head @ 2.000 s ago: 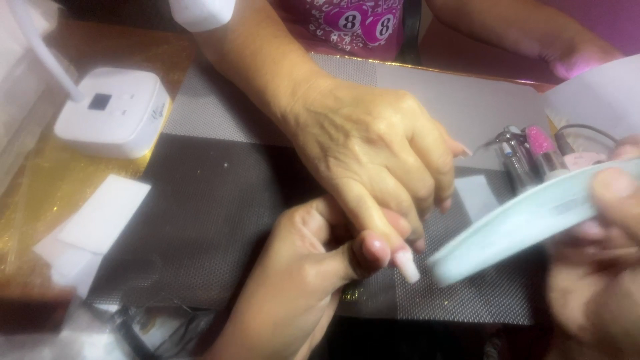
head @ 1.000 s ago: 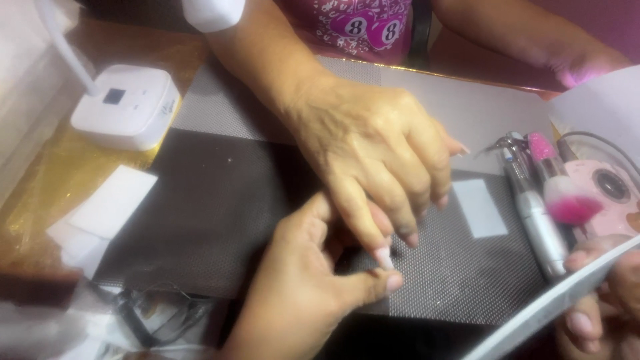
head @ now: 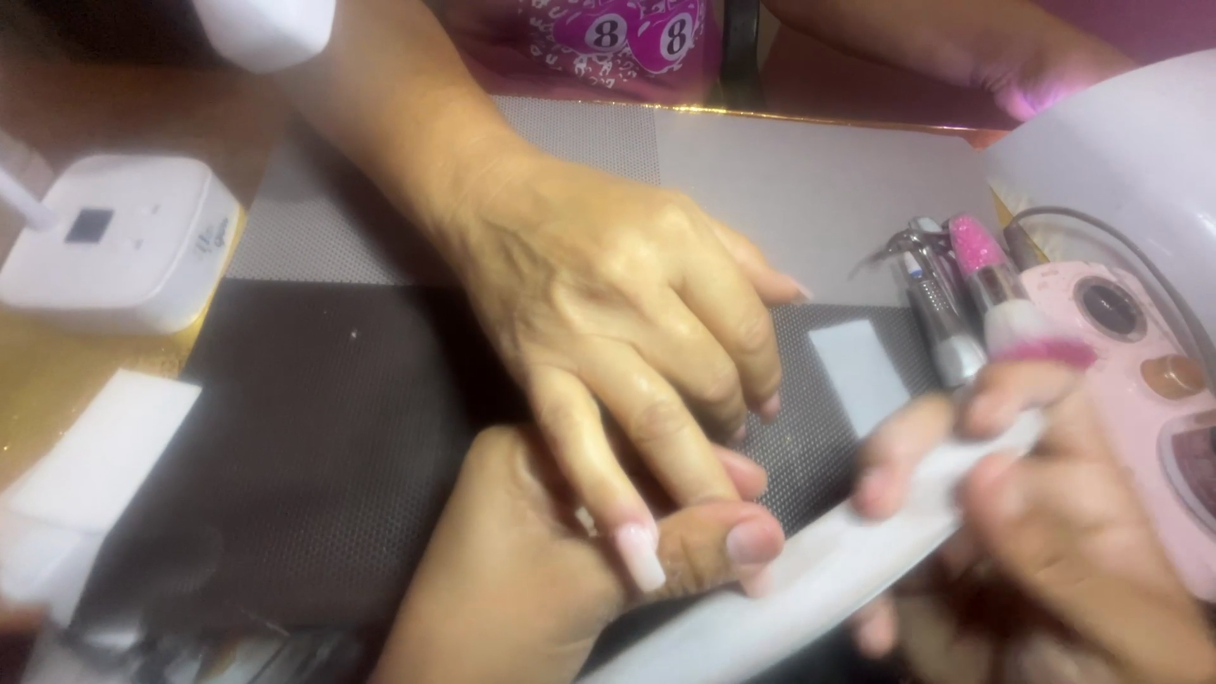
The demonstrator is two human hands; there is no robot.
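Observation:
My left hand (head: 570, 570) holds a finger of another person's hand (head: 608, 285) between its thumb and fingers. That hand lies palm down over the dark woven mat (head: 313, 456); the outermost finger, with a long pale nail (head: 639, 558), rests beside my left thumb. My right hand (head: 1054, 513), at the lower right, grips a long pale nail file (head: 817, 589) by its upper end. The file slants down to the left, and its lower end passes out of the picture. Its near part lies close to my left thumb; whether it touches a nail I cannot tell.
At right lie a metal nail-drill handpiece (head: 940, 323), a dust brush with a pink tuft (head: 1002, 294), a pink control unit (head: 1140, 380) and a small pale card (head: 860, 370). A white lamp base (head: 123, 242) and white wipes (head: 104, 446) are at left. The person's other hand (head: 1054, 81) is under pink light.
The file has swung from the right toward the middle, its upper end now gripped by my right hand. My left thumb and fingers have shifted from the outermost finger's tip to the finger beside it.

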